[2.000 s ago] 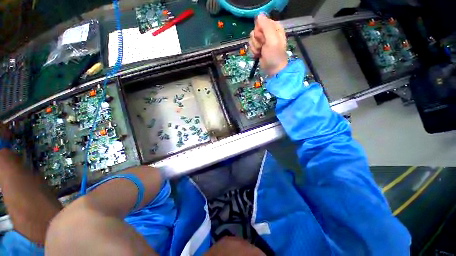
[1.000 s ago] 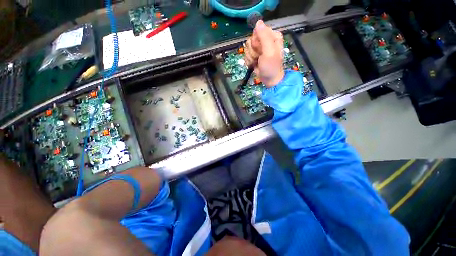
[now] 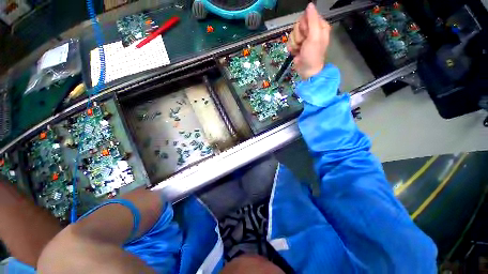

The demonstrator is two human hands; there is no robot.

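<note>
My right hand (image 3: pixel 311 43) is closed around a thin dark tool (image 3: pixel 284 69), whose lower end points down over the circuit boards in the right carrier (image 3: pixel 238 101). One of these circuit boards (image 3: pixel 267 100) shows just left of my sleeve. The tool's tip is too small to tell if it touches a board. At the lower left, large blurred bare skin near a blue band (image 3: pixel 136 214) belongs to my left arm or hand; no fingers can be made out. A second blurred bare arm is beside it; whose it is cannot be told.
Small greenish parts (image 3: pixel 187 144) lie scattered between the carriers. The left carrier (image 3: pixel 134 160) holds several boards. A silver rail (image 3: pixel 230 158) runs in front. Behind are a red stick (image 3: pixel 158 32), paper (image 3: pixel 128 59), a plastic bag (image 3: pixel 53 67) and a blue coiled cord (image 3: pixel 96 43). Black machinery (image 3: pixel 455 69) stands right.
The view has shifted, so the bench items sit further left. My right hand has moved right relative to the carrier, uncovering more of its boards, and still grips the tool.
</note>
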